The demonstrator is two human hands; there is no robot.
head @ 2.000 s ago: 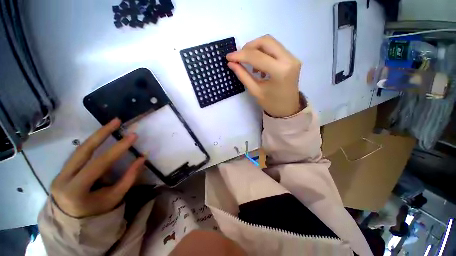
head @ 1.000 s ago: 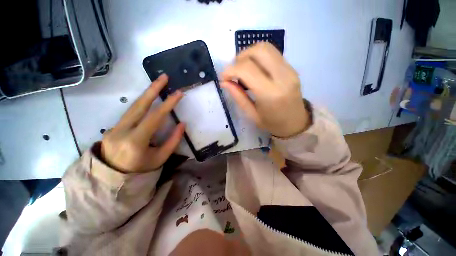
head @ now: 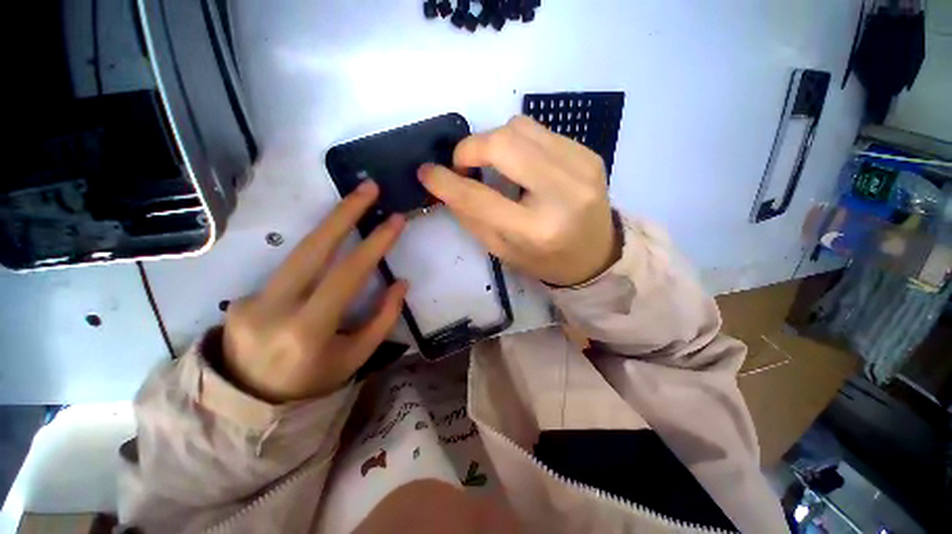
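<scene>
A black phone middle frame (head: 348, 167) lies on the white tabletop in front of me, camera end away from me, with table showing through its large window. My left hand (head: 313, 297) rests on the frame's left side, fingertips near the lower edge of the camera end, fingers apart. My right hand (head: 538, 203) is over the right part of the camera end with its fingertips down on it. Whether a pad is between those fingertips cannot be seen. A black pad sheet with rows of small holes (head: 600, 115) lies beyond my right hand, which partly hides it.
Stacked frames (head: 198, 115) stand large at the left. Another frame (head: 790, 146) lies at the right. Loose black pieces (head: 480, 13) are at the top edge. A cardboard carton (head: 778, 339) and plastic bags (head: 887, 261) are at the right.
My right hand has moved from the pad sheet to the frame's camera end. My left hand stays on the frame. The view has shifted, showing more of the stacked frames.
</scene>
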